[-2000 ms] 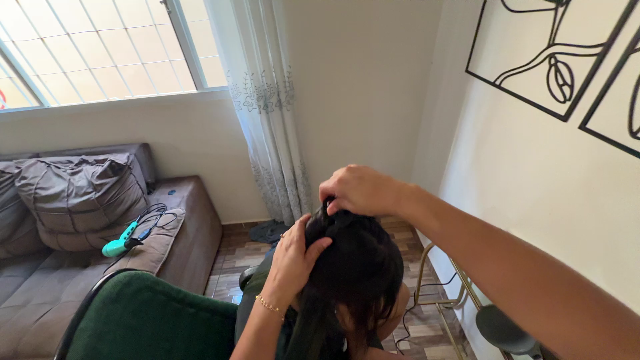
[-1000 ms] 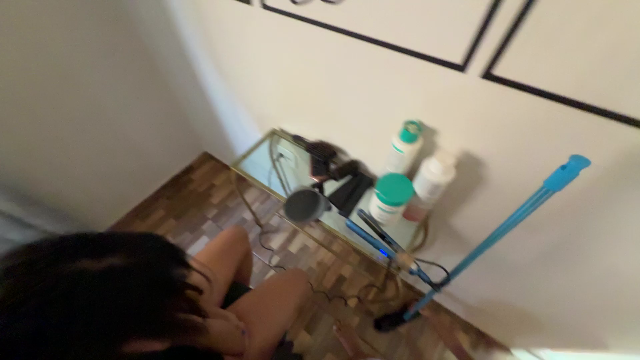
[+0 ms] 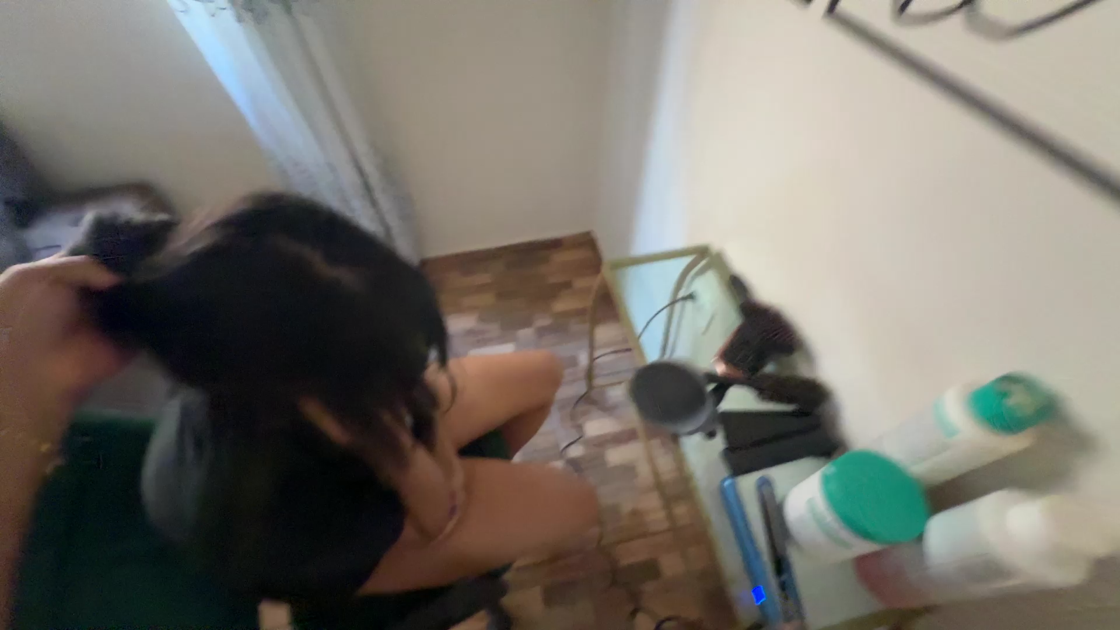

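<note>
At the left edge of the head view, my left hand (image 3: 57,328), with a thin bracelet at the wrist, is closed around a gathered bunch of dark hair (image 3: 289,297) of a seated person. The person's head leans forward over bare legs (image 3: 499,507). My right hand is out of view. On a glass side table (image 3: 652,256) at the right lie a blue hair straightener (image 3: 744,542) with a lit blue display, a dark round object (image 3: 672,396), dark hairbrushes (image 3: 761,341) and a black case or box (image 3: 777,439). The picture is blurred.
Beside the straightener stand a white jar with a green lid (image 3: 857,507), a white bottle with a green cap (image 3: 971,429) and another white bottle (image 3: 1015,538). A green chair (image 3: 114,534) is at lower left. A cable crosses the wood-patterned floor (image 3: 516,289). A curtain (image 3: 324,122) hangs behind.
Two seconds ago both hands were on the hair; now only my left hand shows, holding it. The view has swung to the right, then partly back.
</note>
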